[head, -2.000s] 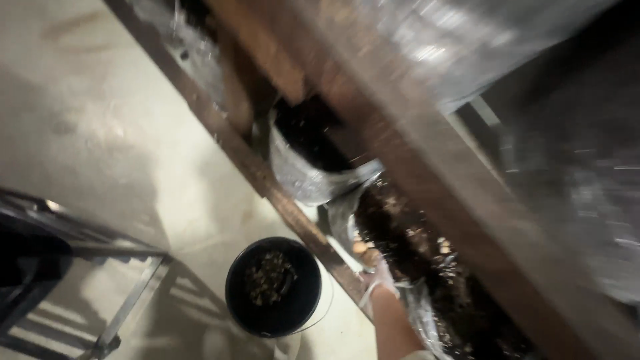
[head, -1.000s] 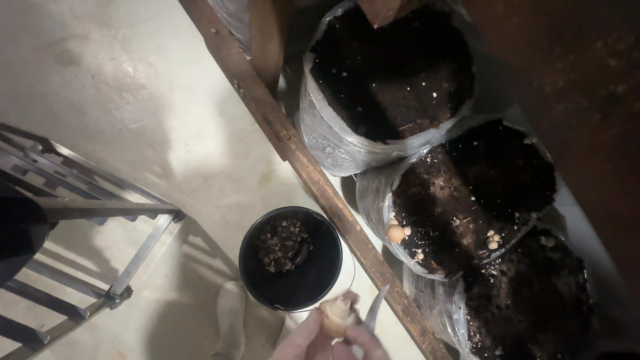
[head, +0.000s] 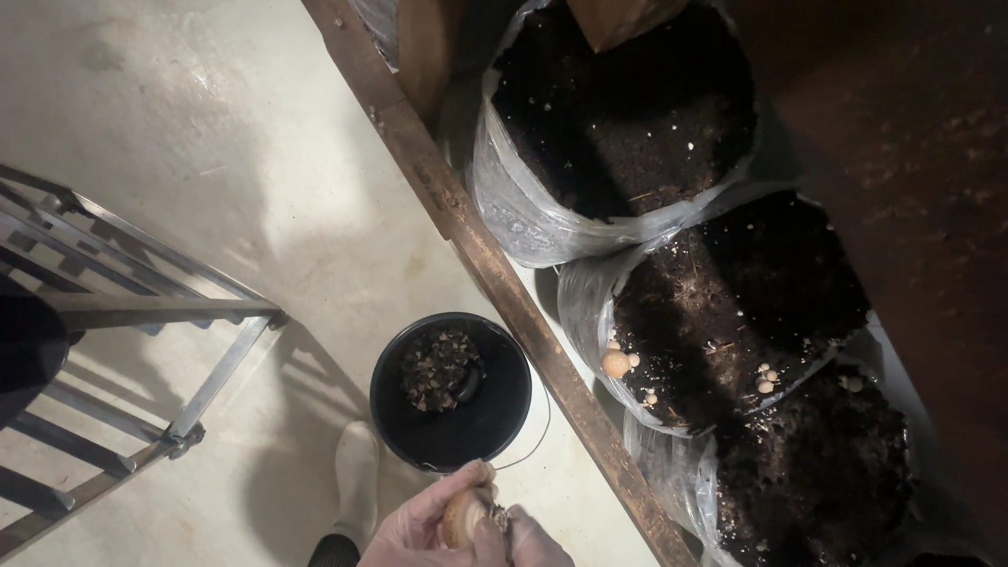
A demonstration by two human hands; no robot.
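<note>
At the bottom centre, my left hand (head: 429, 524) grips a brown-capped mushroom (head: 461, 516) between thumb and fingers. My right hand (head: 539, 543) is closed at its soiled stem end; the small knife seen there earlier is mostly hidden now. Both hands seem to wear thin translucent gloves. Just beyond them a black bucket (head: 504, 425) stands on the floor, with a heap of brown stem trimmings (head: 441, 370) inside. More mushrooms grow on dark substrate in a plastic bag: a larger one (head: 615, 363) at its left edge and a small cluster (head: 765, 379) near its lower edge.
A wooden shelf board (head: 504, 276) runs diagonally between the bucket and the bags. Another substrate bag (head: 622, 118) sits behind, and one (head: 811, 472) in front. A metal step ladder (head: 157, 307) stands at left. A light boot (head: 357, 472) is beside the bucket.
Two seconds ago a hand reached to the bag's left edge. One second ago both hands were by the bucket with a mushroom and a knife blade showing; now the blade is no longer plainly seen.
</note>
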